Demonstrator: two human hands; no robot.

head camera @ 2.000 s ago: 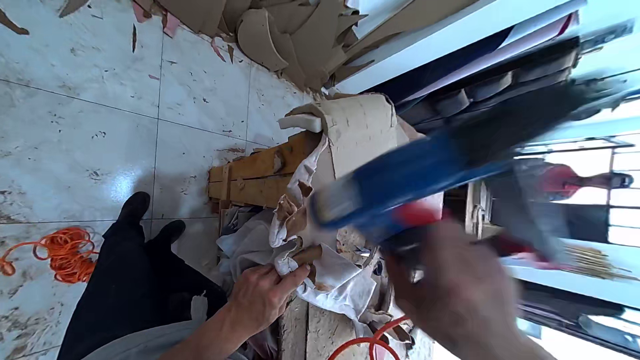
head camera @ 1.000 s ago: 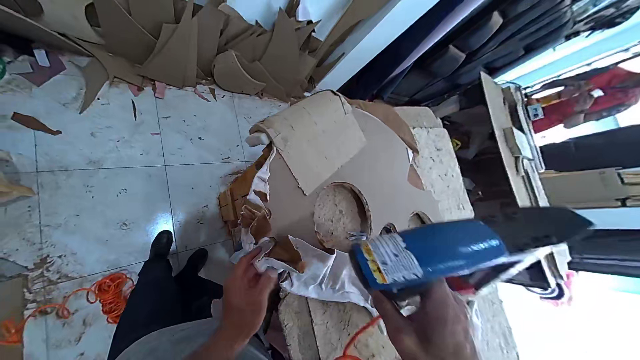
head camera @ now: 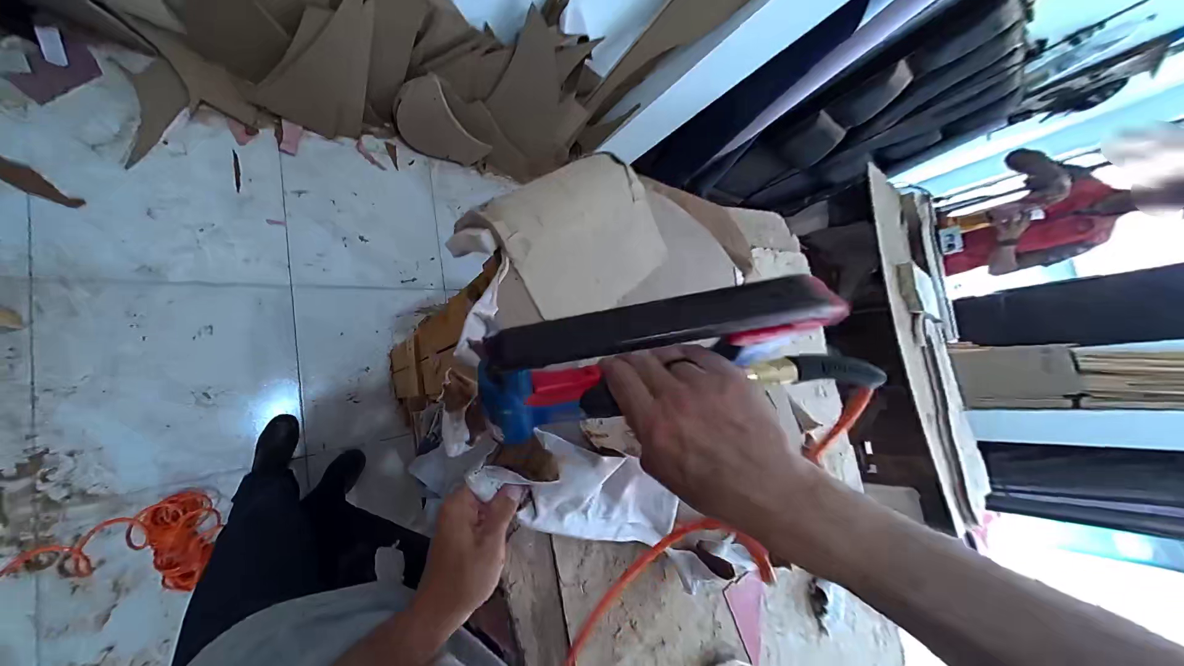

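My right hand (head camera: 689,421) grips the handle of a blue and red pneumatic stapler (head camera: 518,398) with a long black magazine. Its head is over the edge of the work, against or just above the brown and white material; contact cannot be told. An orange air hose (head camera: 638,573) joins it at a brass fitting. Close to its head, my left hand (head camera: 474,536) pinches the edge of white fabric (head camera: 597,490) between thumb and fingers. Beyond the stapler, a cream padded sheet (head camera: 583,236) lies over a flat board, whose round opening is mostly hidden.
The worktable (head camera: 601,606) has a rough, worn top. Cut cardboard scraps (head camera: 324,65) are heaped along the wall. Coiled orange hose (head camera: 180,536) lies on the tiled floor beside my feet. A person in red (head camera: 1078,217) is at the far right, past upright boards (head camera: 911,333).
The stapler has swung round from pointing right, and its head is now at the edge near my left hand. My left hand stays at the fabric edge.
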